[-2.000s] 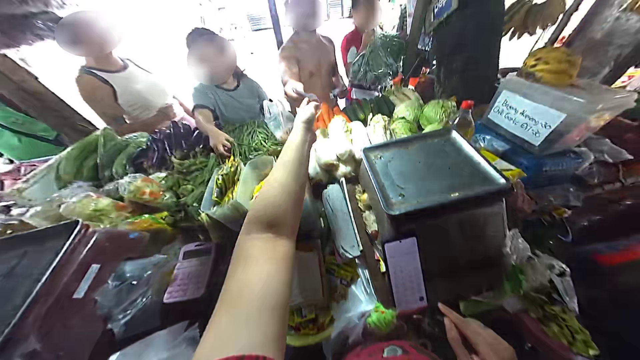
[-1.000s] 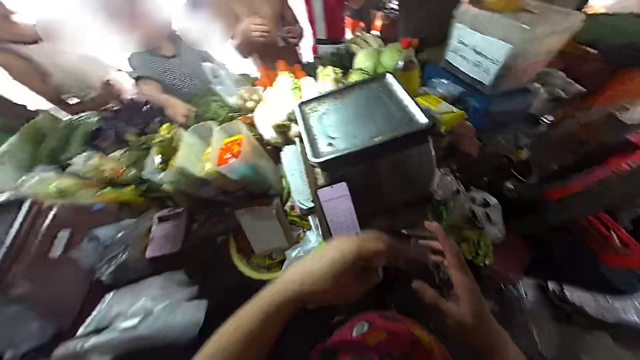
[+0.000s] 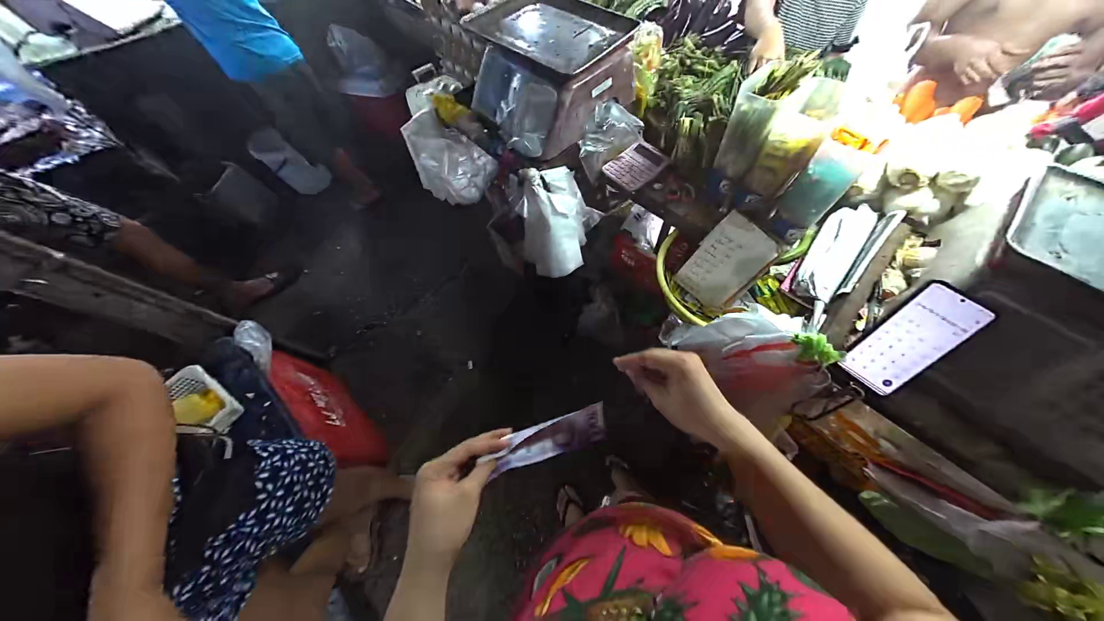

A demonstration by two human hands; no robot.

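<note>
Near the lower middle, my left hand (image 3: 453,492) pinches one end of a folded banknote (image 3: 552,440), which points up and to the right. My right hand (image 3: 677,388) is raised beyond the note's free end, fingers bent with nothing seen between them. Beside it are a white and red plastic bag (image 3: 750,354) and a leafy green tip (image 3: 818,348). A phone (image 3: 918,336) with a lit calculator screen lies on the stall to the right. Further back are a notepad with writing (image 3: 727,259) and a pink calculator (image 3: 636,166).
A person in a dotted garment (image 3: 250,509) sits close on the left, by a red container (image 3: 323,410). Metal trays (image 3: 556,34), hanging plastic bags (image 3: 552,220) and vegetables (image 3: 703,86) line the stall. Other people stand behind it and at the upper left.
The view has swung far to the left and down. My hands, close together a second ago, are now apart, and a banknote shows in my left hand.
</note>
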